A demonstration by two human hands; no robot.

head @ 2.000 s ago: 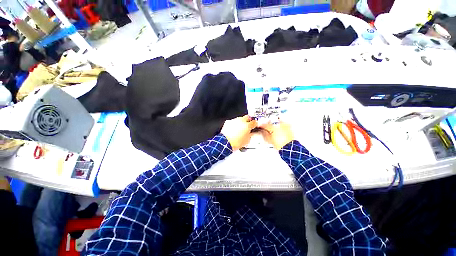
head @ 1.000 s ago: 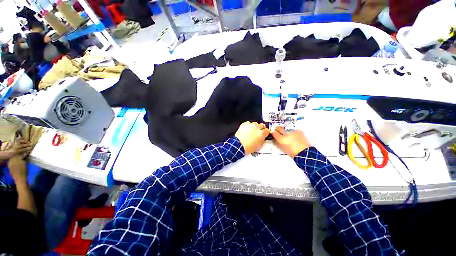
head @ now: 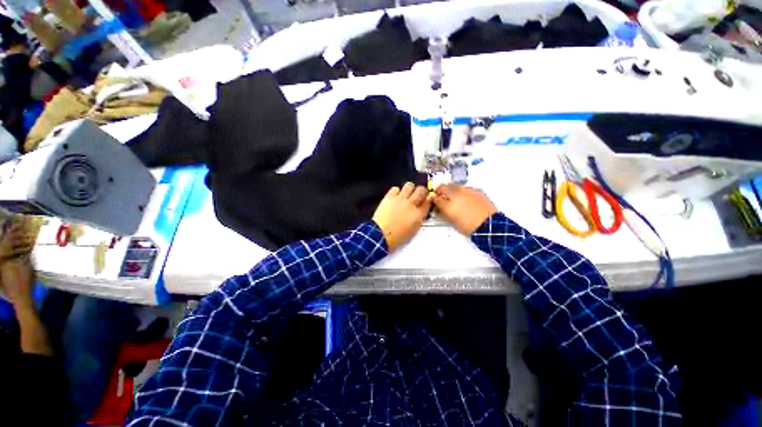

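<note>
A large black garment panel [head: 309, 196] lies on the white table, spread to the left of the needle area. My left hand [head: 403, 215] is on the panel's right edge, fingers bent and pinching the cloth. My right hand [head: 462, 206] is beside it, fingertips nearly touching the left ones and holding the same edge. The presser foot area [head: 443, 167] of the white JACK sewing machine [head: 535, 100] is just beyond my fingertips. The pinched edge is small and mostly hidden by my fingers.
Black thread snips [head: 549, 193] and scissors [head: 588, 208] with yellow and red-orange loops lie right of my hands. A dark blue cord [head: 639, 223] hangs over the table edge. Black cut pieces [head: 493, 37] lie at the back. A grey machine [head: 83, 179] and another person's hand [head: 17, 238] are at left.
The camera view has shifted, moving the scene up and left since one second ago. Both hands stay together at the cloth edge by the needle. The panel keeps about the same shape.
</note>
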